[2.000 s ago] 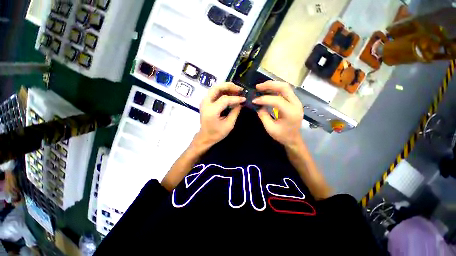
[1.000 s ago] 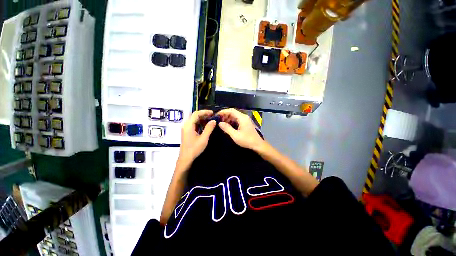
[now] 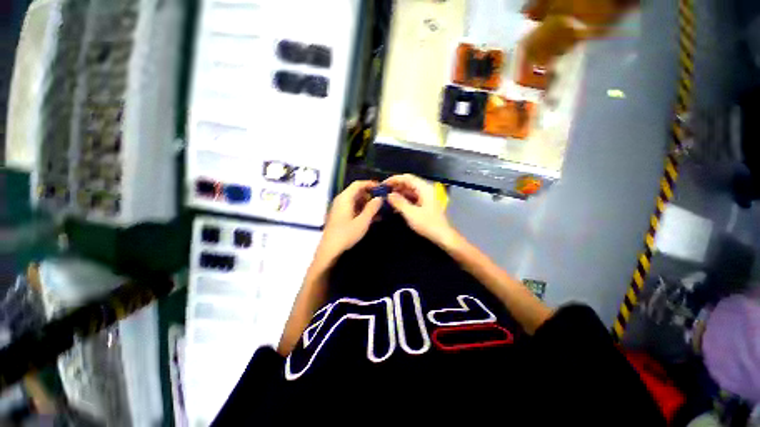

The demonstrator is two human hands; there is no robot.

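Observation:
A small dark blue piece, likely a watch case (image 3: 381,191), is held between the fingertips of both hands in front of my chest. My left hand (image 3: 351,215) grips its left side and my right hand (image 3: 419,207) its right side. The fingers cover much of it, and the frame is blurred, so its face cannot be told. Both hands are bare.
A white blister tray (image 3: 242,104) with cases and dark covers lies left of the hands; a second tray (image 3: 218,334) lies nearer. Stacked trays (image 3: 154,108) stand far left. The machine table holds orange fixtures (image 3: 509,117), a black fixture (image 3: 463,108) and a front panel (image 3: 433,164).
The view has swung, so the benches sit further left than two seconds ago. The hands stay together at the small piece, whose blue colour now shows more.

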